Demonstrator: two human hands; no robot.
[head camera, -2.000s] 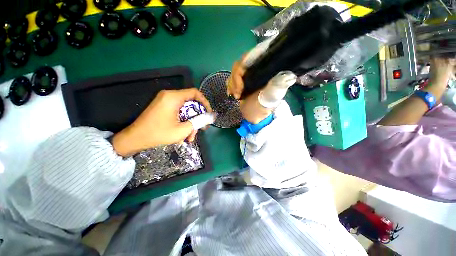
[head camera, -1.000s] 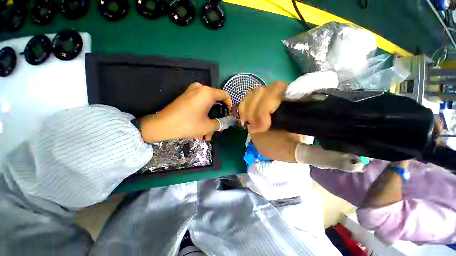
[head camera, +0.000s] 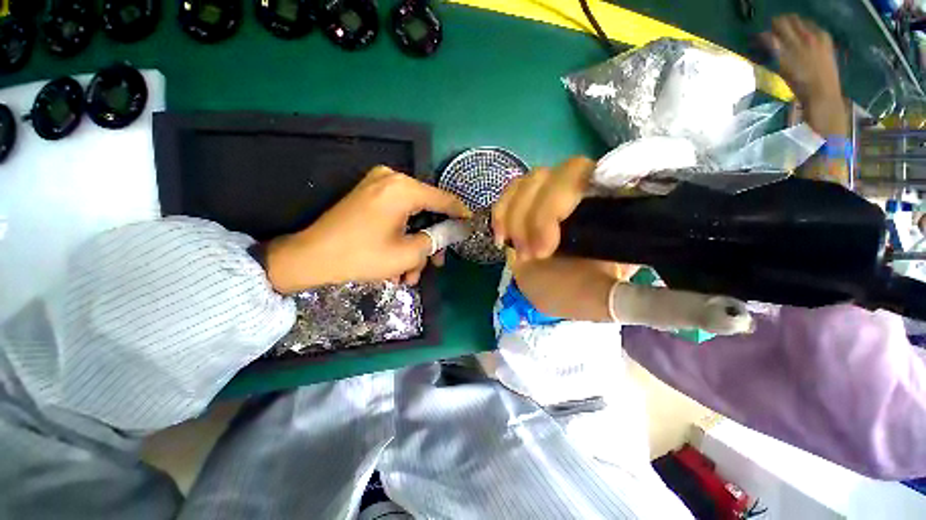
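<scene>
My right hand (head camera: 543, 208) grips the black electric screwdriver (head camera: 731, 239), which lies nearly level with its thick body to the right. Its tip is hidden by my fingers. My left hand (head camera: 350, 234) reaches over the black parts tray (head camera: 294, 124), with its fingertips at the round screw dish (head camera: 485, 175), close to my right fingers. A dark patch shows between my left finger and thumb; I cannot tell if it is a black unit or the tray. Silver metal parts (head camera: 355, 317) lie in the tray's near section.
Several round black units (head camera: 350, 22) stand in a row at the back, and more (head camera: 117, 95) on the white sheet (head camera: 81, 188) at left. A clear plastic bag of parts (head camera: 650, 96) lies at the back right. Another person's hand (head camera: 807, 61) reaches over the belt; a pink sleeve (head camera: 792, 376) is at right.
Since two seconds ago the screwdriver has swung down to nearly level. The black unit seen in my left hand earlier is no longer clearly visible. The other person's arm has reached up toward the belt.
</scene>
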